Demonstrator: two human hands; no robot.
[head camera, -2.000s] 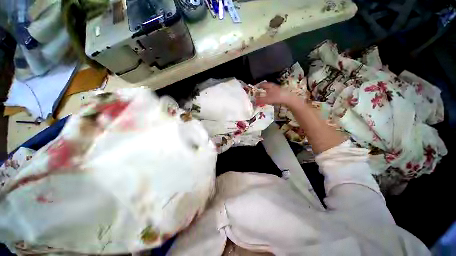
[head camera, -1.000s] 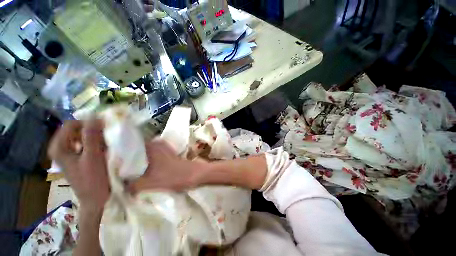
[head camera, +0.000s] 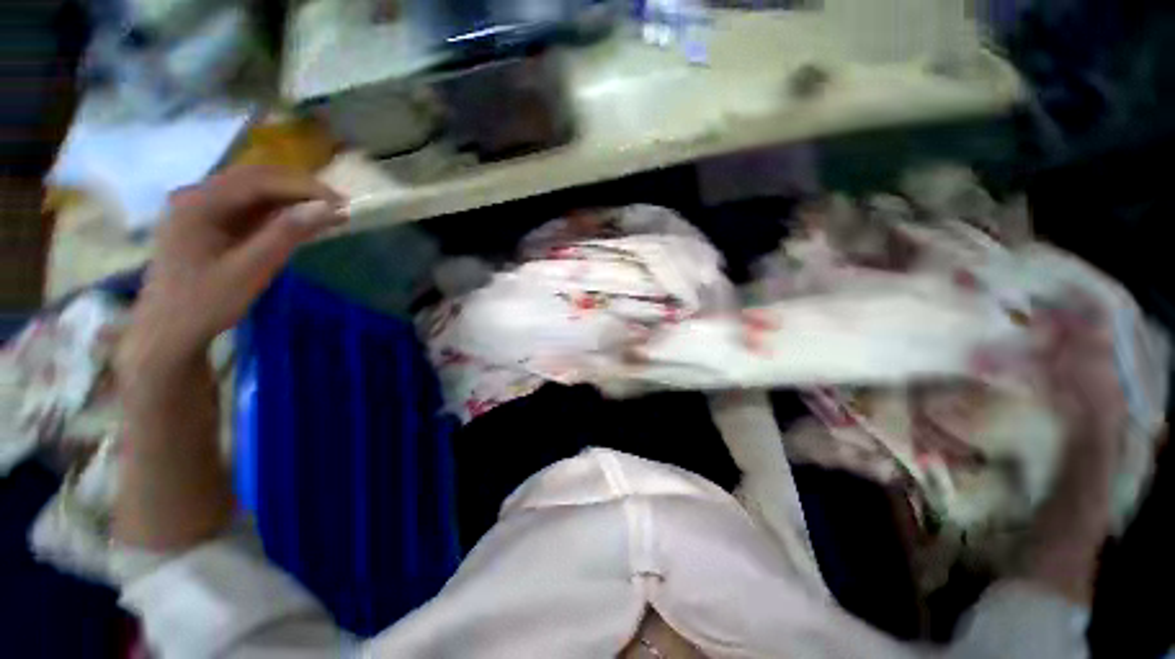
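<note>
The floral garment piece (head camera: 599, 303) lies bunched over my lap below the table edge. A pale stretch of it runs right, towards my right hand (head camera: 1076, 386). My right hand is raised over the garment pile (head camera: 889, 425) and seems shut on the cloth's end, but it is strongly blurred. My left hand (head camera: 219, 264) is raised at the table's front edge, left of the lap. Its thumb and fingers point right, with a gap between them and no cloth seen in them.
The blue crate (head camera: 342, 425) stands left of my lap, with more floral cloth (head camera: 65, 373) at its left. The machine table (head camera: 722, 110) crosses the top, with the dark machine bed (head camera: 509, 110), a white sheet (head camera: 148, 161) and blurred pens (head camera: 677, 23).
My hands were together on bunched cloth at left; now they are wide apart, the right far right with cloth stretched towards it. The view has tilted down, and the crate is uncovered.
</note>
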